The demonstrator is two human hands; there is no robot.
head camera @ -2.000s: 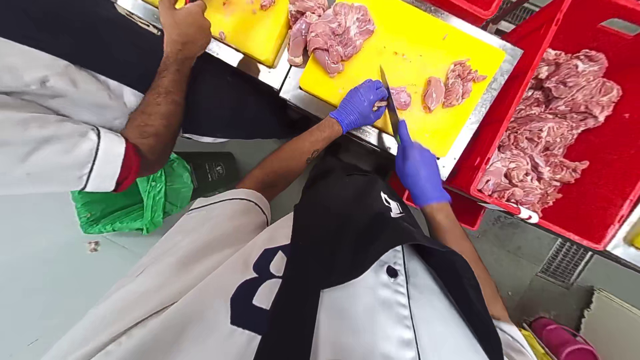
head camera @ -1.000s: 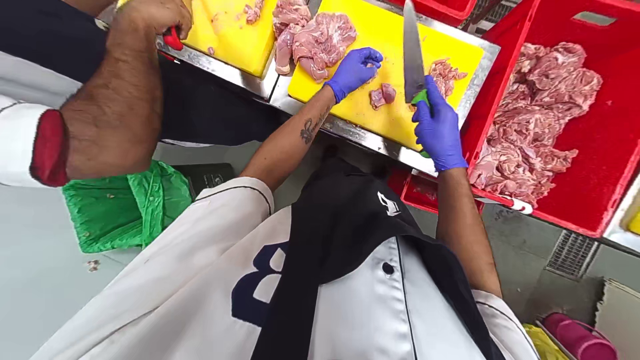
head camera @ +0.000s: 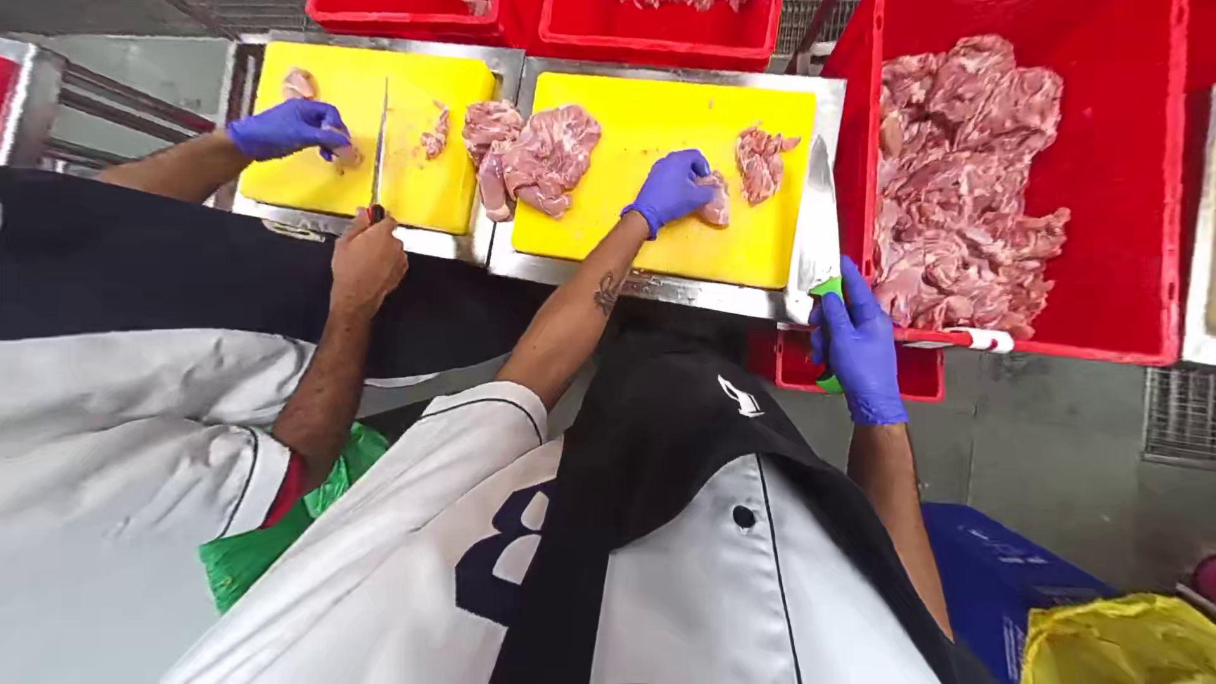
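Note:
My left hand, in a blue glove, has its fingers on a small piece of raw meat on the yellow cutting board. Gloved in blue too, my right hand grips a green-handled knife, its blade pointing away over the metal rim right of the board. A small heap of meat scraps lies near the board's right edge. Larger raw meat pieces rest at its left edge, partly reaching across to the neighbouring board.
A co-worker at the left holds a knife over another yellow board, one gloved hand on meat. To the right stands a red crate with a heap of raw meat. More red crates line the far side.
My right hand with the knife has moved off the board to its right side. My left hand has come onto the small meat piece. The view has shifted left.

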